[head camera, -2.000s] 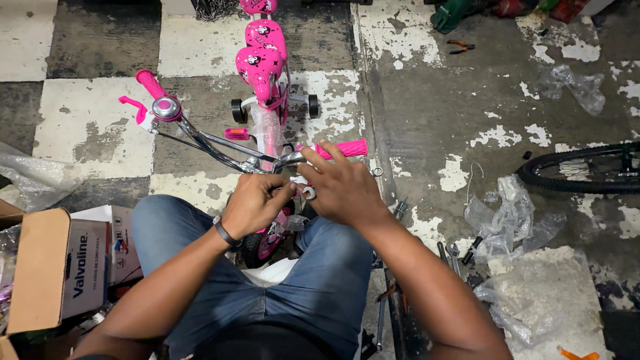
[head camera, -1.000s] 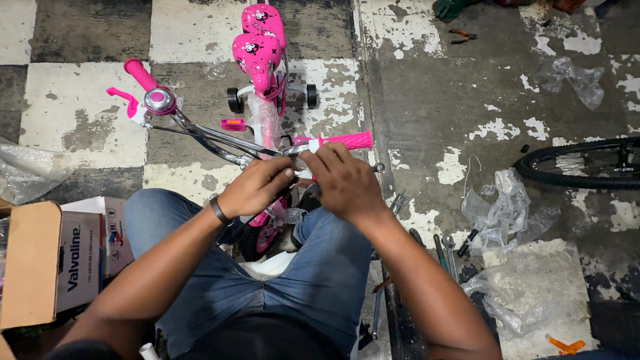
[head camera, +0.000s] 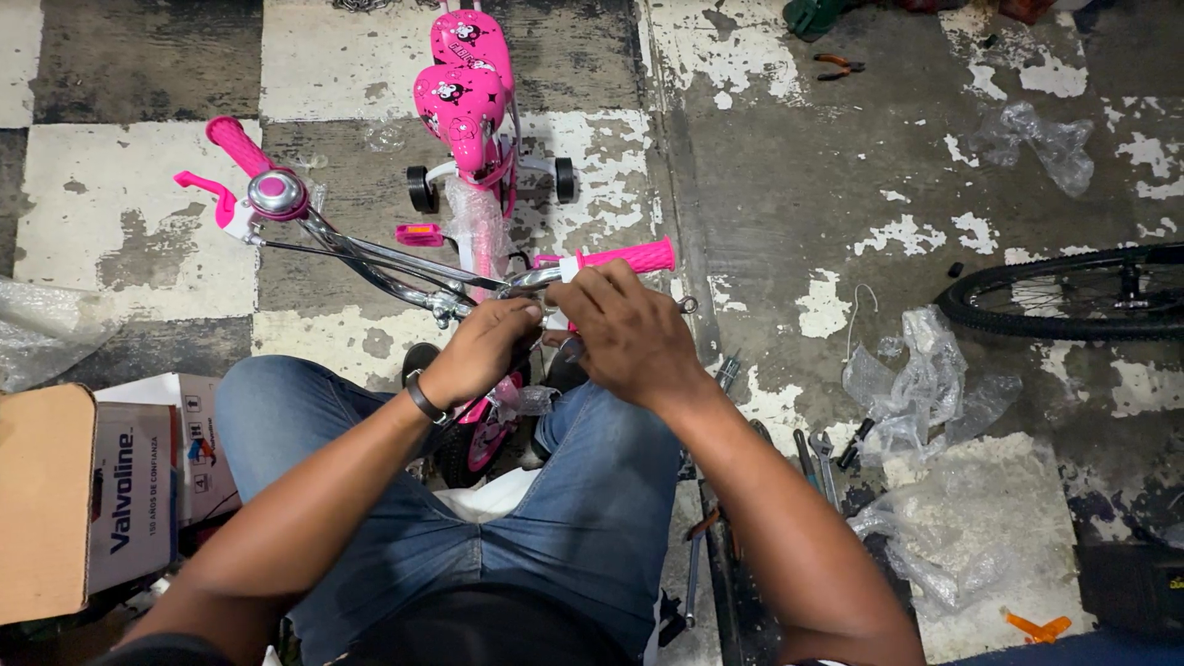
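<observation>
A small pink child's bicycle stands between the person's knees, its chrome handlebar turned at a slant. My left hand is at the middle of the bar with its fingers bent; what they grip is hidden. Beside it, my right hand curls below the right pink grip, over a white and pink part it mostly covers. A small ring-shaped metal end pokes out past its knuckles. A chrome bell and a pink brake lever sit near the left grip. The pink saddle is farther off.
Wrenches and other tools lie right of the right knee. Bubble wrap, orange-handled pliers and a bicycle wheel are on the floor at the right. Cardboard boxes stand at the left. Training wheels flank the bicycle's rear.
Both hands stay close together at the bar. Since the earliest frame, the right hand's fingers have shifted slightly beside the right grip.
</observation>
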